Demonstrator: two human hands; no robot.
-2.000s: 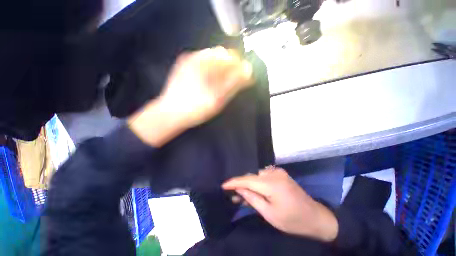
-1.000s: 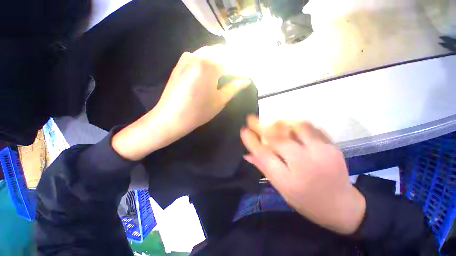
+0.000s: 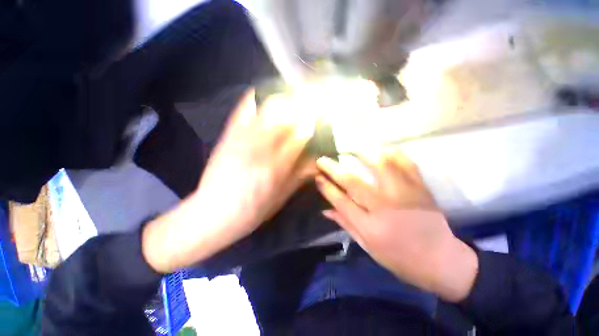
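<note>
The black garment cloth [image 3: 197, 72] lies bunched at the left of the sewing machine and runs down under both hands. My left hand [image 3: 256, 157] presses on the cloth just left of the bright lamp glare, its fingertips washed out. My right hand [image 3: 394, 210] is beside it at the table's front edge, its fingertips pinching the cloth's edge close to the left hand. The sewing machine head [image 3: 328, 26] is blurred at the top. The needle and presser foot are hidden in the glare.
The white table [image 3: 512, 157] curves away to the right, with a small dark tool [image 3: 570, 97] on the bed. A blue crate [image 3: 552, 243] stands at lower right, another [image 3: 175, 298] at lower left near white sheets [image 3: 220, 305]. A brown cardboard box [image 3: 31, 230] is at far left.
My right hand rose from the lap to the cloth's edge beside my left hand. My left hand has shifted slightly lower. The view has tilted and blurred, and the cloth is drawn closer together.
</note>
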